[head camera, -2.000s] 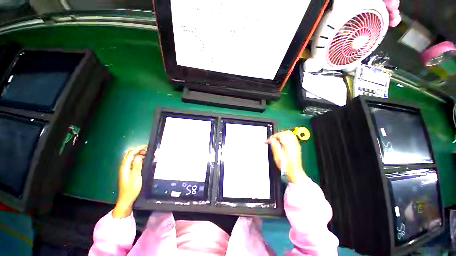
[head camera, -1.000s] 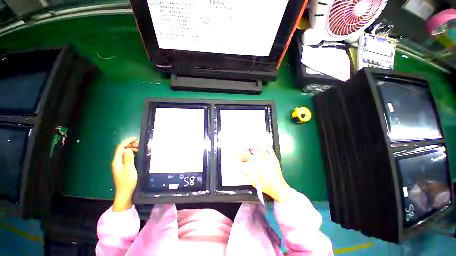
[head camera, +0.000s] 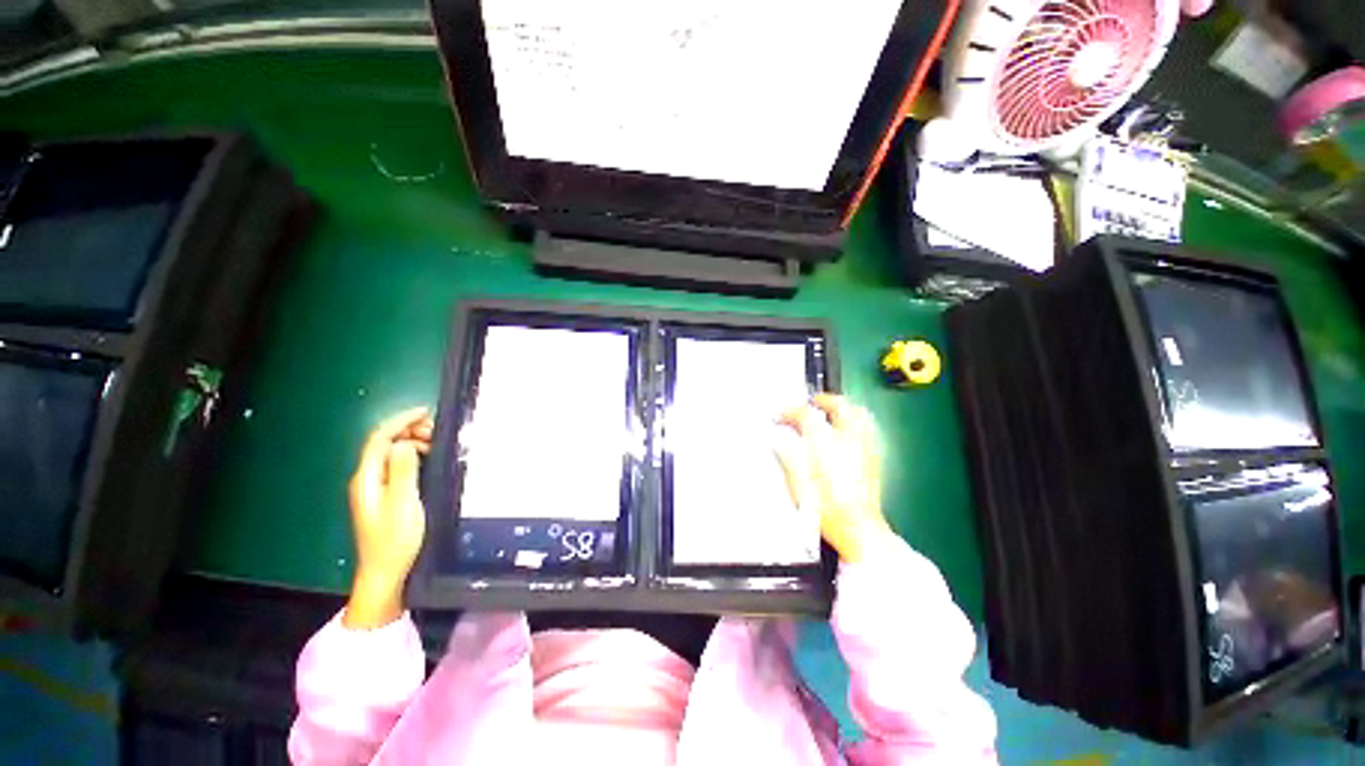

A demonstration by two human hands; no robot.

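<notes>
A black foam tray (head camera: 648,599) holds two tablets side by side. The left tablet (head camera: 547,427) shows a white screen with a dark strip marked "85" at its lower end. The right tablet (head camera: 719,501) shows a white screen. My left hand (head camera: 391,501) is at the tray's left edge with curled fingers; whether it grips the edge is unclear. My right hand (head camera: 838,472) is over the right tablet's right side, fingers pinched low at the screen. Its thin pale stylus is hard to make out against the white screen.
A large white light panel (head camera: 674,90) stands behind the tray. Tray stacks bearing tablets flank it, left (head camera: 225,285) and right (head camera: 1048,479). A small yellow item (head camera: 910,362), a box with papers (head camera: 985,214) and a pink-grilled fan (head camera: 1066,68) are at the right.
My right hand has moved from the right tablet's upper right edge down to its lower part, then back up and right. My left hand stays at the tray's left edge. The view has shifted slightly.
</notes>
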